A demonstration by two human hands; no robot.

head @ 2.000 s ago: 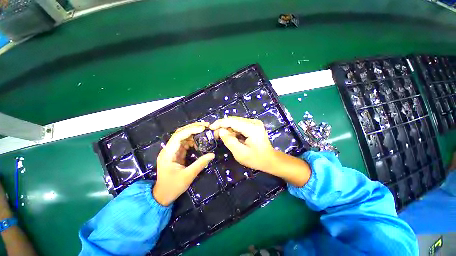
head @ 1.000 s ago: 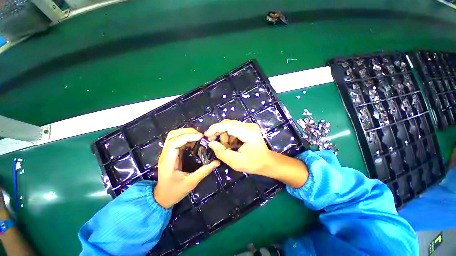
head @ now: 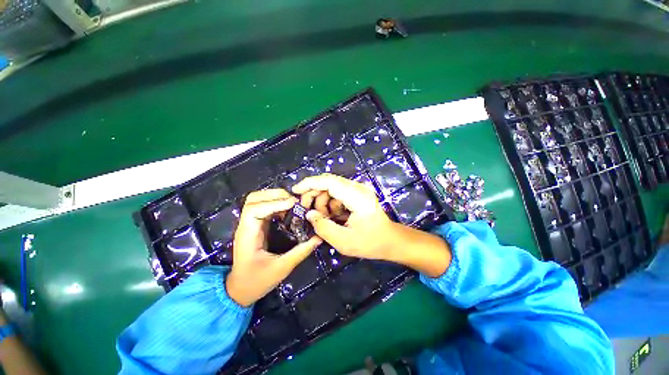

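Note:
A small dark assembly point(head: 298, 223) with shiny metal is held between both hands above the blister tray. My left hand point(head: 258, 245) curls around its left side, with thumb below and fingers above. My right hand point(head: 352, 218) touches its right side with thumb and fingertips. Whether the right fingers also hold a tiny part cannot be told. The large black blister tray point(head: 282, 322) lies tilted under both hands, with tiny bright bits in its pockets. A loose heap of small metal parts point(head: 464, 194) lies right of the tray.
Black trays with shiny parts point(head: 561, 157) stand at the right. A white rail point(head: 220, 156) runs behind the blister tray. Beyond it, a green conveyor belt point(head: 242, 80) carries one small assembly point(head: 389, 28). A thin blue stick point(head: 23, 271) and another person's forearm point(head: 16, 351) are at the left.
The small assembly on the belt has moved left. The held assembly has turned between my hands, and my right fingers have shifted against it. The other person's arm at the left has moved lower.

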